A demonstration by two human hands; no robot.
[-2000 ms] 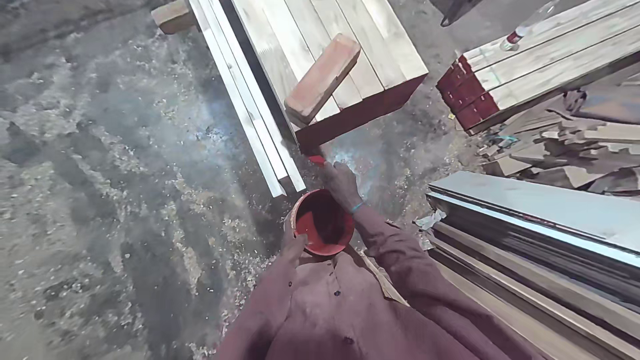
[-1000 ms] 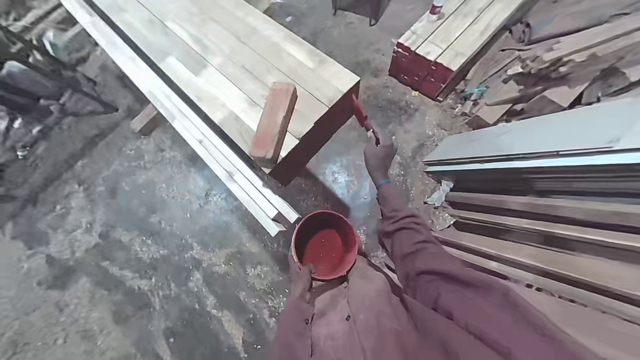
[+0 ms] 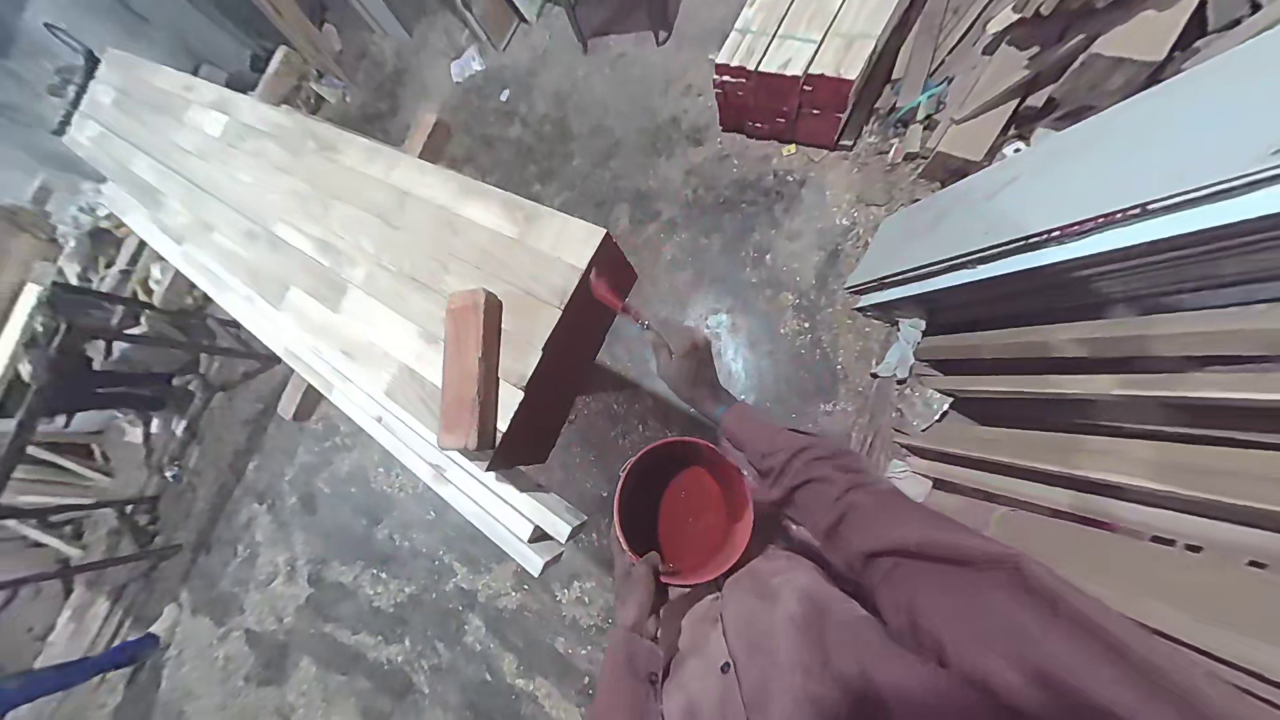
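My left hand (image 3: 637, 588) grips the rim of a round bucket (image 3: 628, 480) near my chest, its thumb over the edge. Red paint (image 3: 694, 522) lies inside it. In my right hand (image 3: 690, 368) is a paintbrush (image 3: 618, 297) whose red-coated bristles touch the upper part of the dark red end face of a stack of wooden boards (image 3: 330, 240). That end face (image 3: 565, 370) is coated from its upper corner down to its lower one. A brick (image 3: 470, 370) lies on top of the boards, close to the coated end.
Pale narrow strips (image 3: 500, 510) run along the stack's near side. A second board stack (image 3: 775, 100) with red ends stands beyond, beside scrap wood (image 3: 1060, 90). Long panels and planks (image 3: 1090, 400) are piled at the right. A blue object (image 3: 80, 672) shows at lower left.
My right hand has lifted the brush from beside the bucket to the upper end of the board stack. My left hand still holds the bucket. The view has turned, showing more of the stack.
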